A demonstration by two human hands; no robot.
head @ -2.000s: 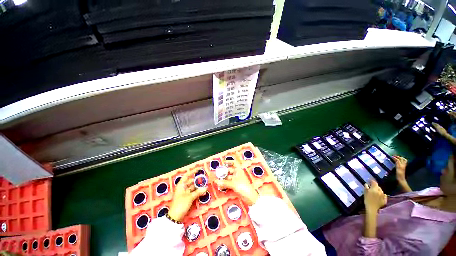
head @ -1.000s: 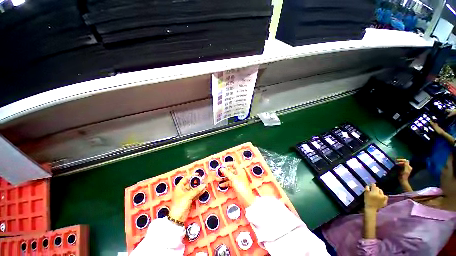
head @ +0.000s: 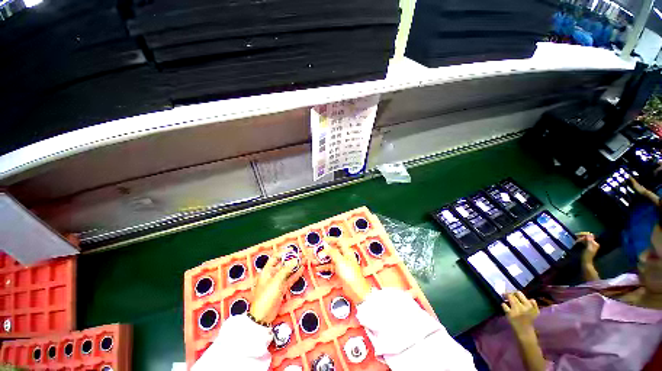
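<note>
An orange-red compartment tray [head: 190, 304] lies on the green bench in front of me. Its pockets hold several black-faced round watch cases [head: 309, 322] and some silver-white ones [head: 356, 349]. My left hand [head: 270, 290] is over the tray's middle, its fingertips holding a round watch case [head: 291, 261]. My right hand [head: 344, 269] is just to the right, its fingertips on another small round piece [head: 323, 253]. The fingers partly cover both pieces, and my hands and sleeves hide some pockets.
More orange-red trays [head: 71, 290] are at the far left. A clear plastic bag [head: 410, 246] lies right of the tray. An instruction sheet [head: 341, 138] hangs from the ledge near a small clear packet [head: 394, 172]. Black trays [head: 472, 250] and a person in pink are at right.
The pieces in my hands have changed their tilt slightly while my hands stay over the same pockets. The neighbour's nearer hand has moved left and down to the black tray's edge.
</note>
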